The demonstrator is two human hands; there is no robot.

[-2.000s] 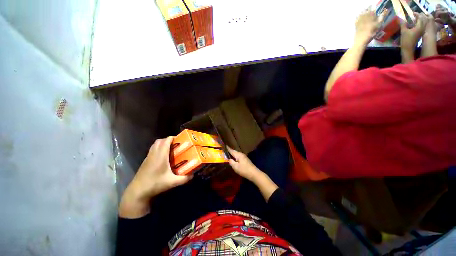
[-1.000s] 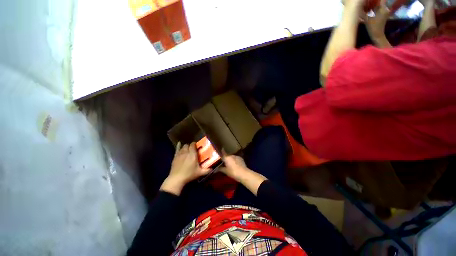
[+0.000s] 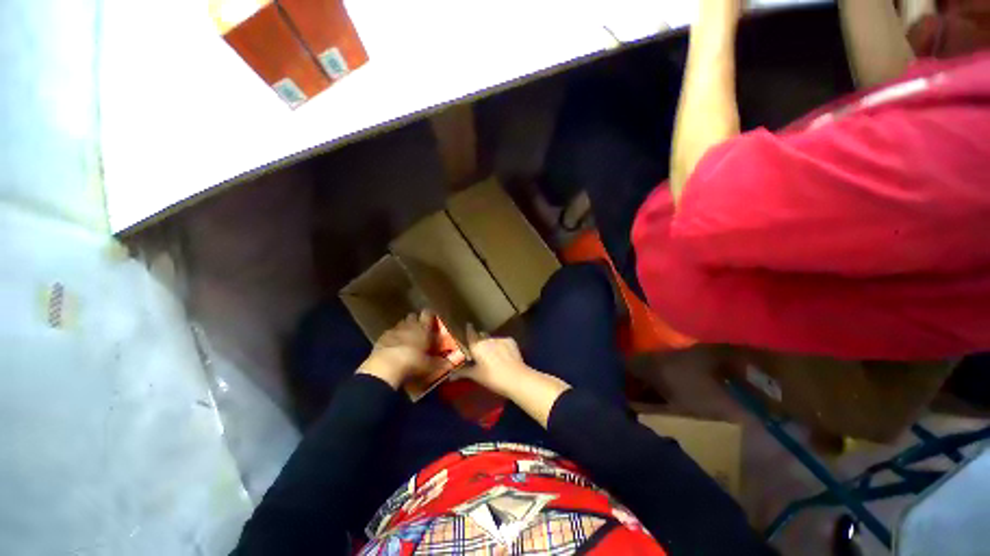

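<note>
An open brown inner carton (image 3: 375,295) sits low between my knees, with its flaps (image 3: 469,252) spread away from me. Orange retail boxes (image 3: 444,343) are inside its near end, mostly hidden by my hands and the carton wall. My left hand (image 3: 405,348) is on the orange boxes from the left, fingers reaching into the carton. My right hand (image 3: 494,361) is at the carton's near right edge, beside the orange boxes; whether it grips the wall or a box is unclear. Two more orange retail boxes (image 3: 301,54) stand side by side on the white table.
The white table (image 3: 434,54) spans the top, its front edge beyond the carton. A person in a red shirt (image 3: 814,228) sits close on the right, arms over the table. A pale wall (image 3: 65,380) is on the left. A brown carton (image 3: 700,451) and stool legs are at lower right.
The pair of orange boxes went from in front of me down into the inner carton and now sits lower in it. My left hand moved down with it. The view shifted, so the table boxes appear further left.
</note>
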